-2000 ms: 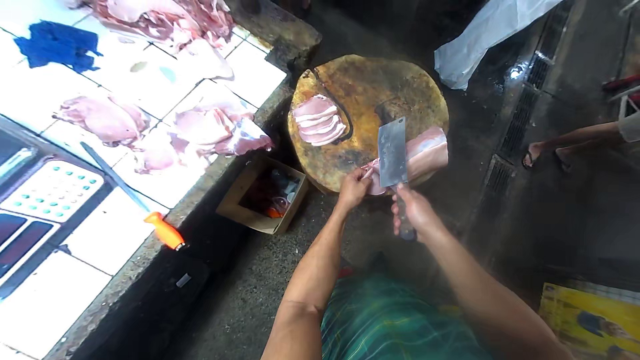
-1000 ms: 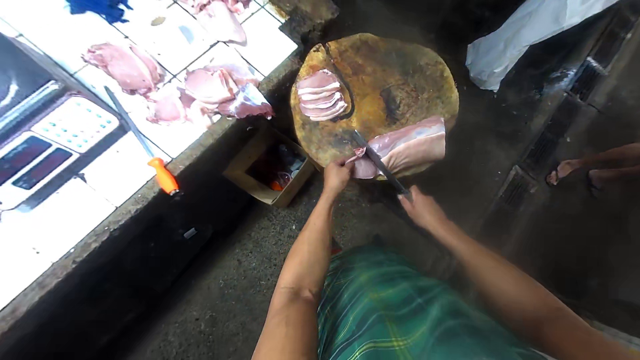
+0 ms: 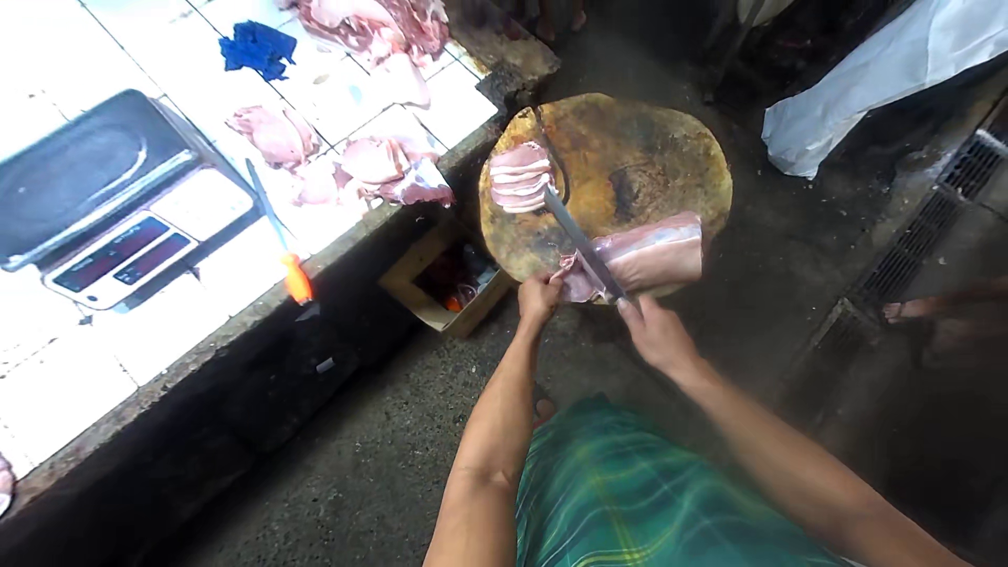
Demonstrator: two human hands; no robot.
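Observation:
A slab of raw meat (image 3: 657, 256) lies along the near edge of a round wooden chopping block (image 3: 606, 142). My right hand (image 3: 657, 331) grips the handle of a long-bladed knife or cleaver (image 3: 581, 244), seen nearly edge-on, its blade across the slab near its left end. With my left hand (image 3: 539, 299) I pinch the thin left end of the meat, close to the blade. Overlapping meat slices (image 3: 520, 177) rest on the block's left side, just beyond the blade's tip.
At left, a white tiled counter (image 3: 181, 331) holds a digital scale (image 3: 126, 197), an orange-handled knife (image 3: 295, 276), meat pieces (image 3: 374, 165) and a blue cloth or bag (image 3: 257, 50). A cardboard box (image 3: 465, 319) stands below its edge. White sheeting (image 3: 866, 94) hangs at upper right; a person's foot (image 3: 898, 311) is at right.
Two seconds ago the blade showed its broad face above the meat; now it lies edge-on across the slab. My left hand still holds the meat's left end.

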